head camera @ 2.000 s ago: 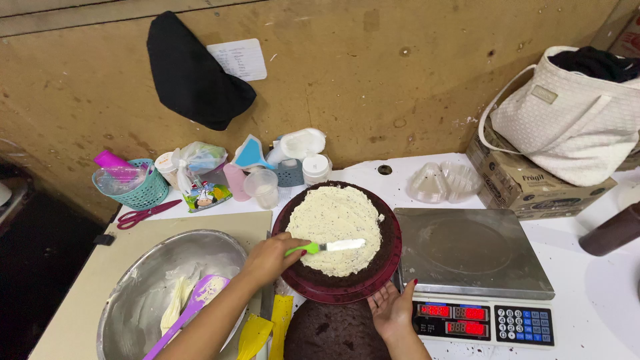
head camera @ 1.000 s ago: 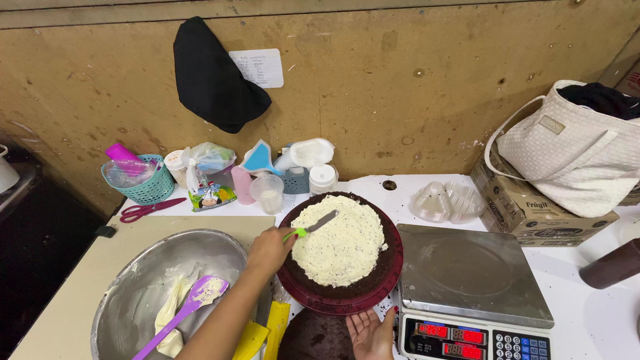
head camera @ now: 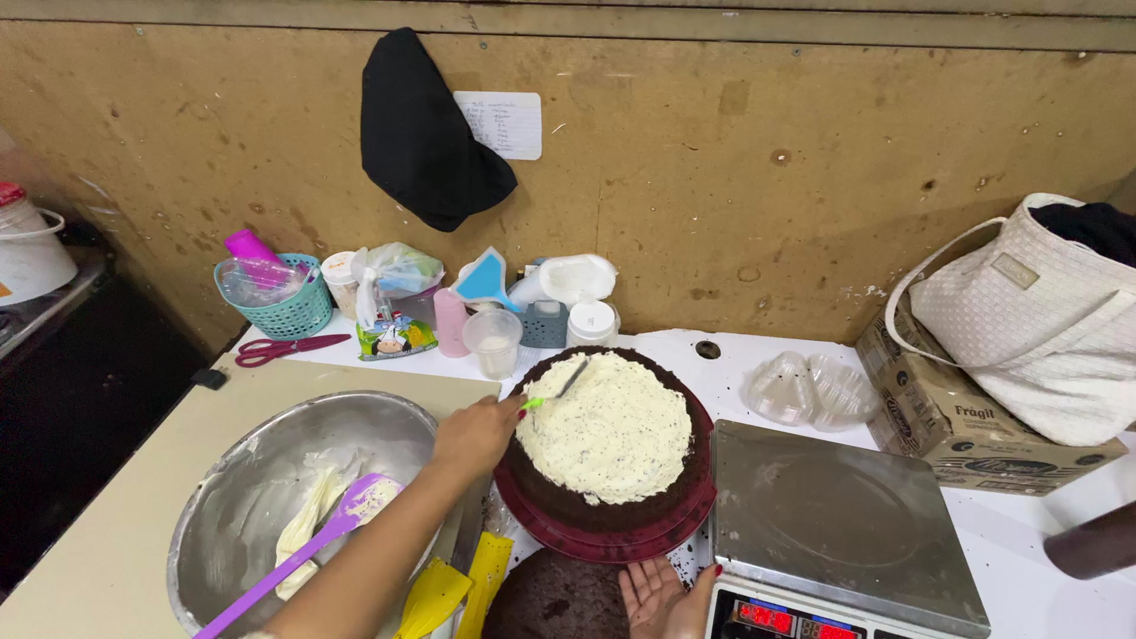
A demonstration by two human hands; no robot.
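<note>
A round chocolate cake layer (head camera: 568, 497) sits on a dark red turntable plate (head camera: 612, 546), its top mostly covered with speckled cream (head camera: 608, 435). My left hand (head camera: 479, 435) grips a small spatula (head camera: 572, 377) with a green handle, its blade on the cream's upper left. My right hand (head camera: 661, 599) lies palm up with fingers apart at the plate's front rim. Below the plate is another chocolate cake layer (head camera: 555, 599), partly hidden. A steel bowl (head camera: 213, 532) at left holds leftover cream and a purple spatula (head camera: 311, 546).
A digital scale (head camera: 834, 515) stands close on the right, beside a cardboard box (head camera: 985, 444) bearing a white bag (head camera: 1029, 302). Yellow spatulas (head camera: 435, 599) lie near the bowl. Behind are red scissors (head camera: 288, 348), a teal basket (head camera: 288, 306), jars and clear plastic containers (head camera: 808, 390).
The spatula has moved from the right part of the cream to its upper left. My right hand remains by the plate's front rim. The view has shifted somewhat.
</note>
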